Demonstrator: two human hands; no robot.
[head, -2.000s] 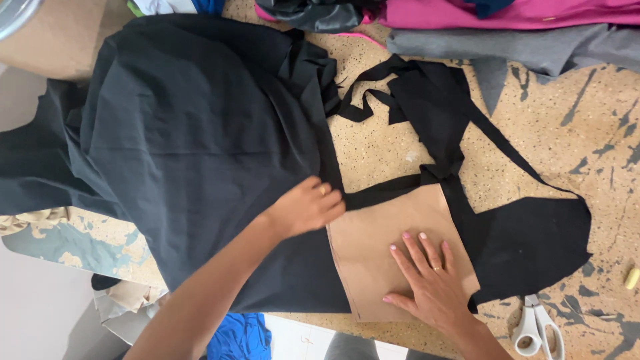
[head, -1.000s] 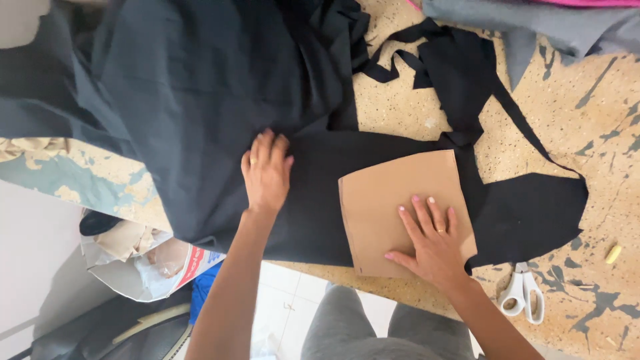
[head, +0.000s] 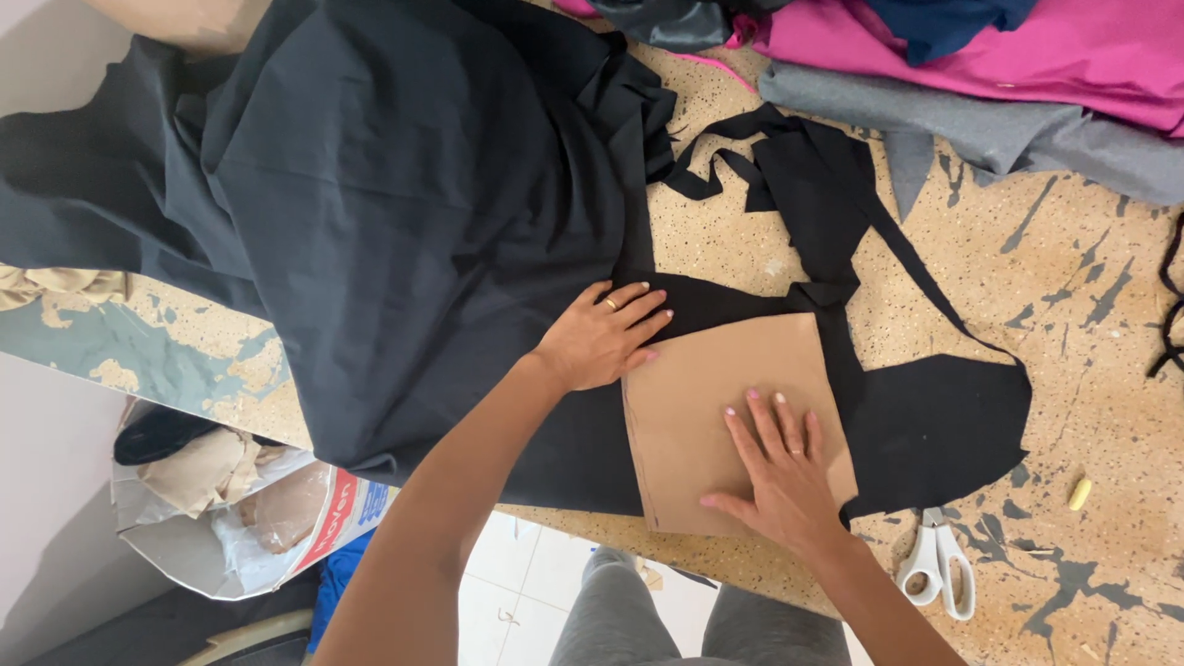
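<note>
A brown paper pattern piece (head: pixel 703 425) lies on black fabric (head: pixel 425 231) spread over the worktable. My right hand (head: pixel 782 462) rests on the pattern, palm down with fingers apart, holding nothing. Flat on the black fabric is my left hand (head: pixel 606 338), its fingertips at the pattern's upper left corner, fingers slightly spread. Black fabric scraps and strips (head: pixel 823 185) lie beyond the pattern, and a wider black piece (head: pixel 943 430) extends to its right. White-handled scissors (head: pixel 936 564) rest near the front edge, right of my right hand.
Grey fabric (head: pixel 953 111) and magenta fabric (head: pixel 980 55) are piled at the back right. A yellow piece (head: pixel 1079 494), perhaps chalk, lies on the worn tabletop (head: pixel 1091 351). Below the table's left part stands an open box (head: pixel 176 555) with scraps and plastic. Black cord lies at the right edge.
My left hand has moved right across the black fabric to the pattern's corner. My right hand stays on the pattern. The view has shifted.
</note>
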